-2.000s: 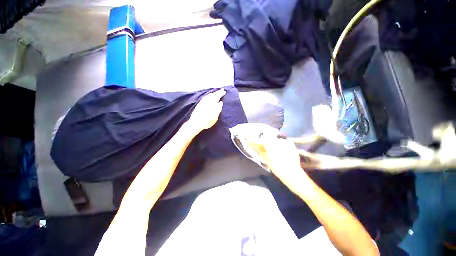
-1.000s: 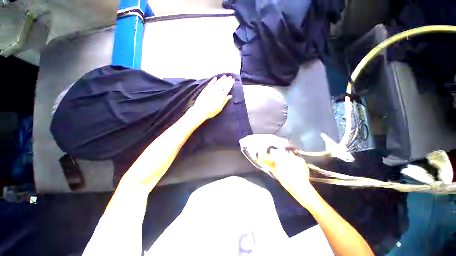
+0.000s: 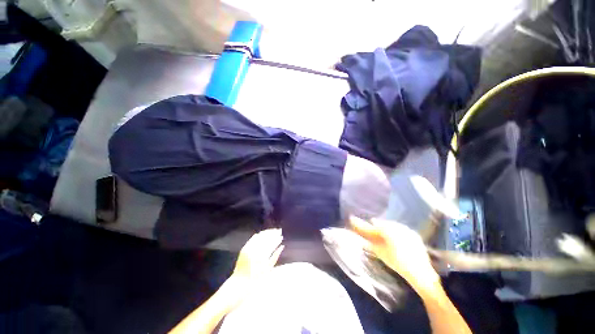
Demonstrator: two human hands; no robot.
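The navy garment [image 3: 196, 147] is pulled over the grey padded buck, whose pale rounded end [image 3: 364, 189] shows at the right. The cloth has folds on the left and a flatter band at its right end. My left hand [image 3: 259, 253] is at the garment's near edge; blur hides whether its fingers grip cloth. My right hand [image 3: 399, 248] holds the steam iron [image 3: 359, 264], which is blurred and tilted beside the buck's near right side. The iron's handle is mostly hidden by the hand.
A blue bar [image 3: 231, 72] stands behind the buck. A crumpled navy garment [image 3: 404, 98] lies at the back right. A dark phone [image 3: 106, 199] is on the grey table's [image 3: 81, 182] left. A wrapped hose [image 3: 515, 262] and a yellowish hose [image 3: 499, 88] run right, by a light-blue tray [image 3: 464, 225].
My left hand has moved off the garment's top, down to its near edge. The iron has moved nearer me and turned. The camera view has shifted and tilted.
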